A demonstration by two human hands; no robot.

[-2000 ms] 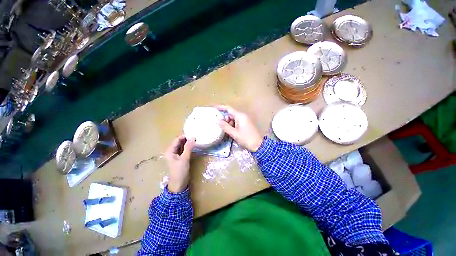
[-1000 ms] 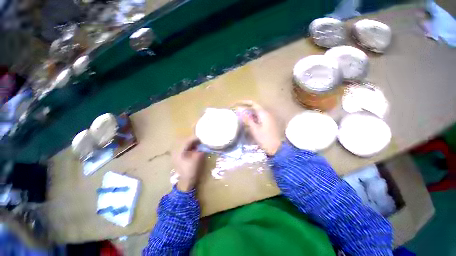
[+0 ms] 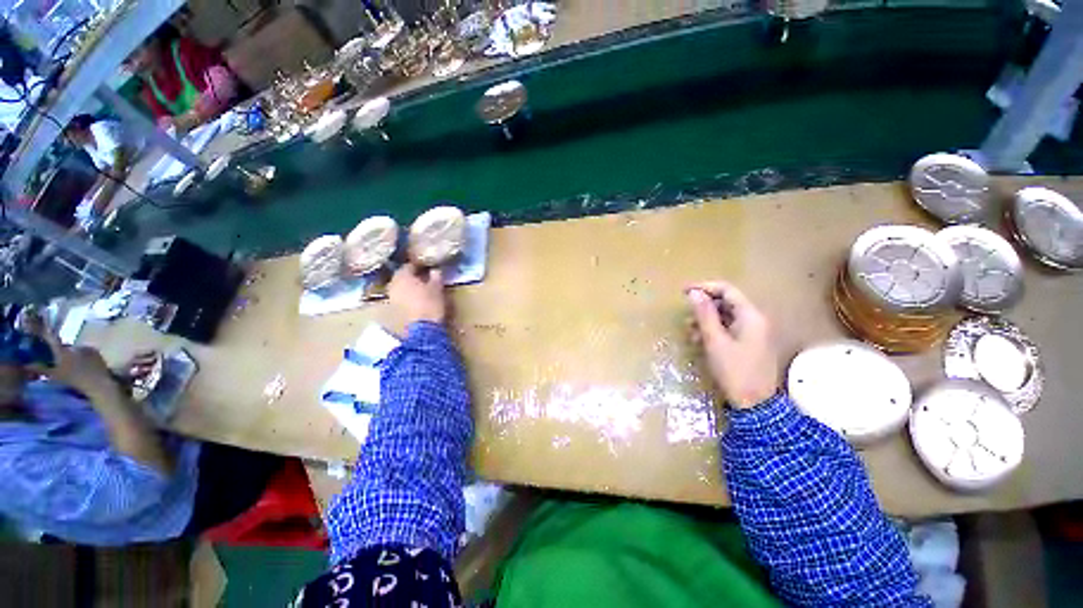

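My left hand point(image 3: 418, 295) is at the lower edge of a round gold-coloured disc point(image 3: 437, 235), its fingertips partly hidden there. The disc is tilted up on a pale fixture point(image 3: 472, 252). Two similar discs stand beside it to the left, one in the middle point(image 3: 372, 245) and one at the end point(image 3: 322, 260). My right hand point(image 3: 739, 344) is over the bench, thumb and fingers partly curled and apart, with nothing visible in it. Tiny shiny pieces point(image 3: 594, 406) lie scattered between my forearms.
A disc stack point(image 3: 899, 291), white-looking discs point(image 3: 849, 392) and a perforated-rim plate point(image 3: 1004, 362) lie at the right. A pale fixture with blue pegs point(image 3: 356, 386) is beside my left forearm. The green conveyor point(image 3: 665, 131) runs behind. A person point(image 3: 95, 439) sits at the left.
The view has swung left. The disc that was between both hands is gone from the middle; a third disc now stands in the left row at my left hand. My right hand is apart from it.
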